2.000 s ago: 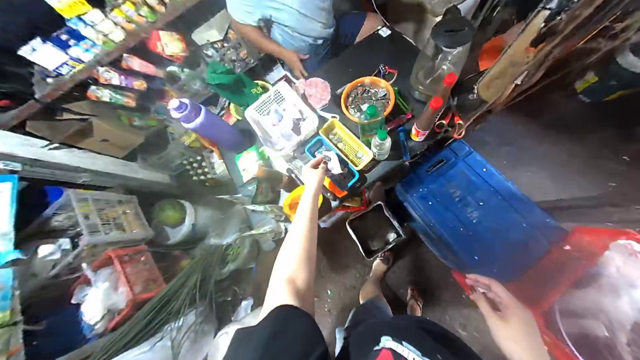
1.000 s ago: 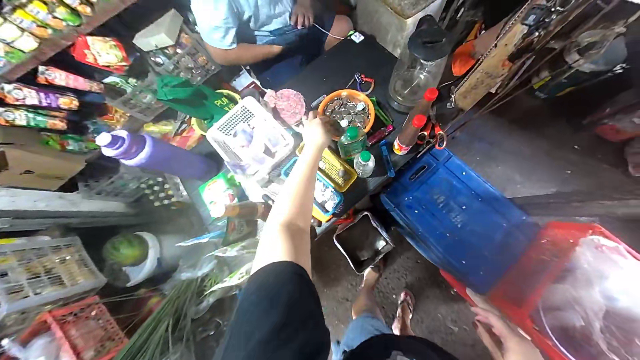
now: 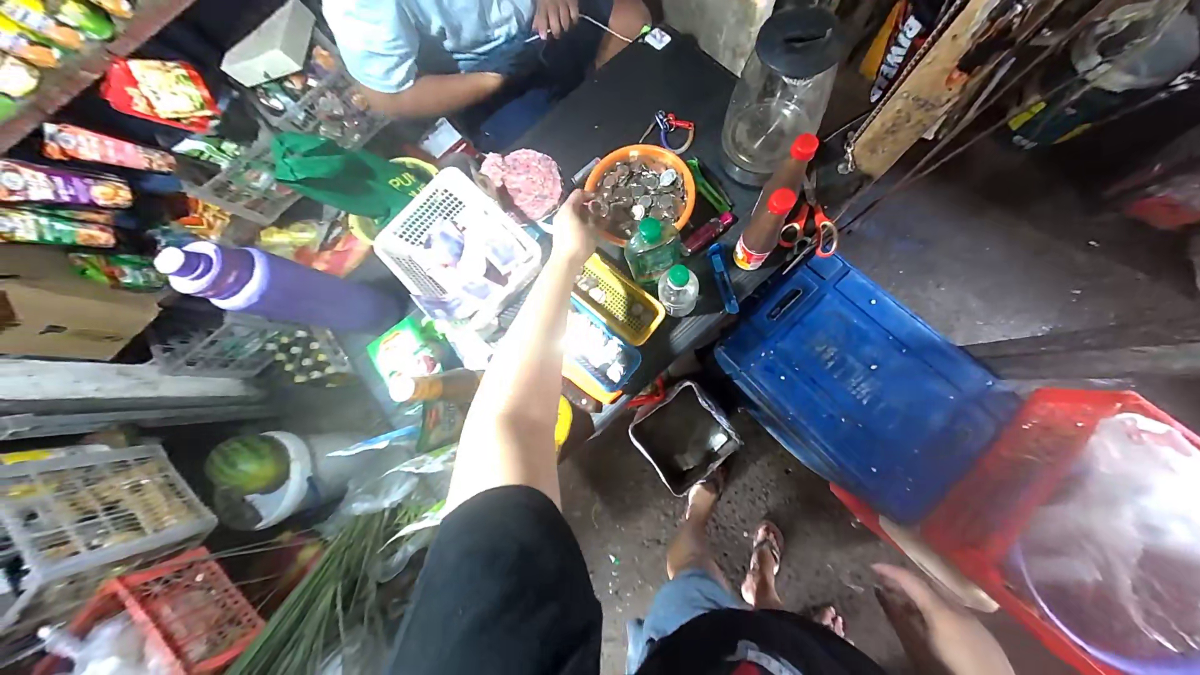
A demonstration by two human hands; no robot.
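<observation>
My left hand (image 3: 574, 225) is at the left rim of an orange bowl of coins (image 3: 642, 192); whether it holds anything cannot be told. Beside it lies a pink round item (image 3: 527, 182), and a white perforated basket (image 3: 422, 211) stands to its left. Just below are a yellow basket (image 3: 626, 302) and a blue basket (image 3: 614, 361) with small items. Two small green-capped bottles (image 3: 653, 251) stand near the bowl. Low at the right, my right hand (image 3: 923, 614) is by a red crate (image 3: 1041, 441), partly cut off by the frame, its grip unclear.
Another person's arm (image 3: 436, 94) rests at the table's far side. Red-capped sauce bottles (image 3: 773, 220), scissors (image 3: 811, 225) and a clear jar (image 3: 778, 103) stand at the right. A blue plastic lid (image 3: 862, 375) adjoins the table. A purple bottle (image 3: 281, 286) is at the left; an open bin (image 3: 684, 436) sits below.
My left hand has moved from over the blue basket to the left edge of the coin bowl. My right hand stays near the red crate. The view has shifted somewhat.
</observation>
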